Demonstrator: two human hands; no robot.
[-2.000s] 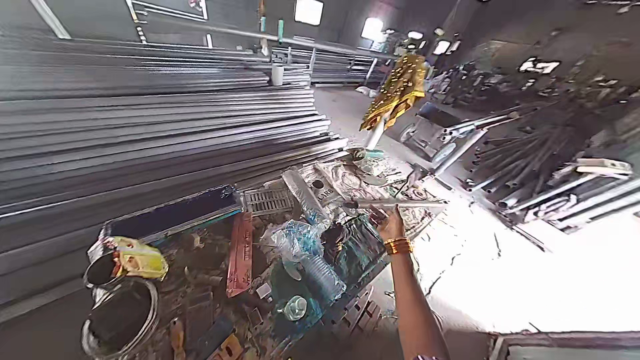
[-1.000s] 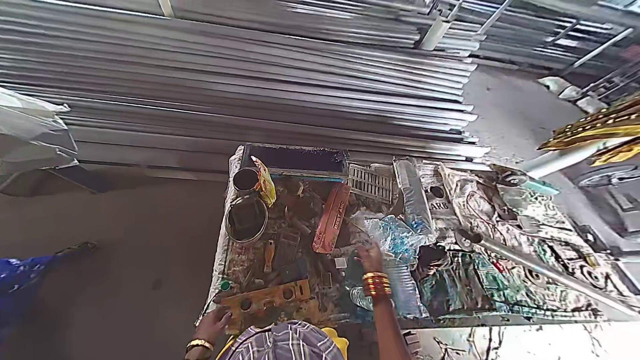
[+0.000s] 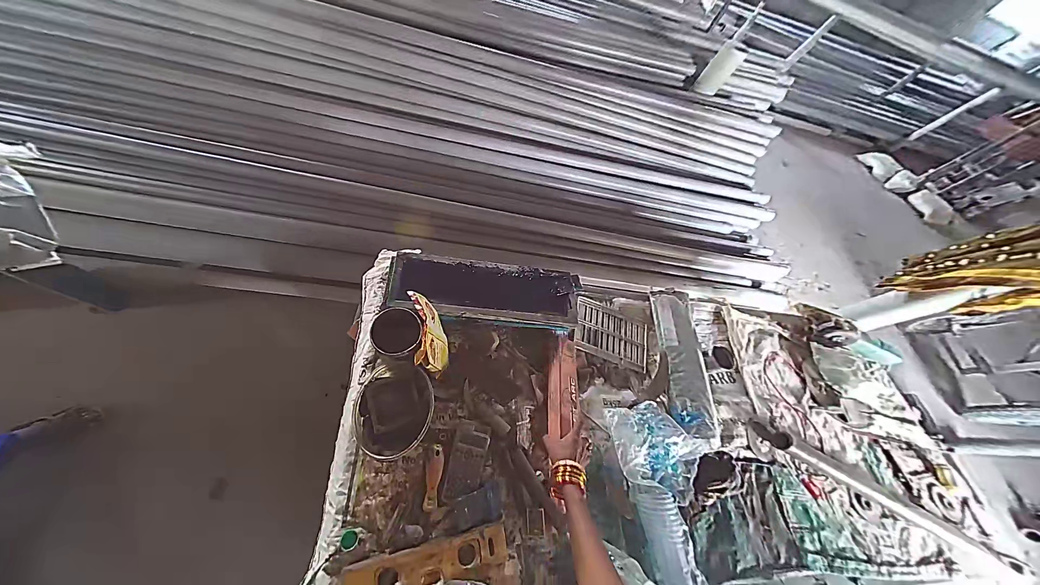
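Observation:
My right hand (image 3: pixel 566 447), with several gold-coloured bangles at the wrist, is at the near end of a long red box (image 3: pixel 561 382) that bears writing. Its fingers touch the box; whether they grip it is unclear. Right of the hand lies a clear plastic bag (image 3: pixel 654 443) with blue bits in it, above a stack of clear plastic cups (image 3: pixel 665 528). At the bottom edge is a yellow spirit level (image 3: pixel 431 561). A tool with an orange handle (image 3: pixel 434 478) lies left of the hand. My left hand is not in view.
A dark rectangular tray (image 3: pixel 487 291), a round metal pan (image 3: pixel 395 413), a dark cup (image 3: pixel 396 331) and a slotted grate (image 3: pixel 611 333) stand on the cluttered table. A metal tube (image 3: pixel 877 491) lies at right. Stacked metal tubes (image 3: pixel 390 138) run behind.
My right hand has moved from beside the plastic bag to the red box. My left hand, near the spirit level a second ago, is out of view. The view has shifted.

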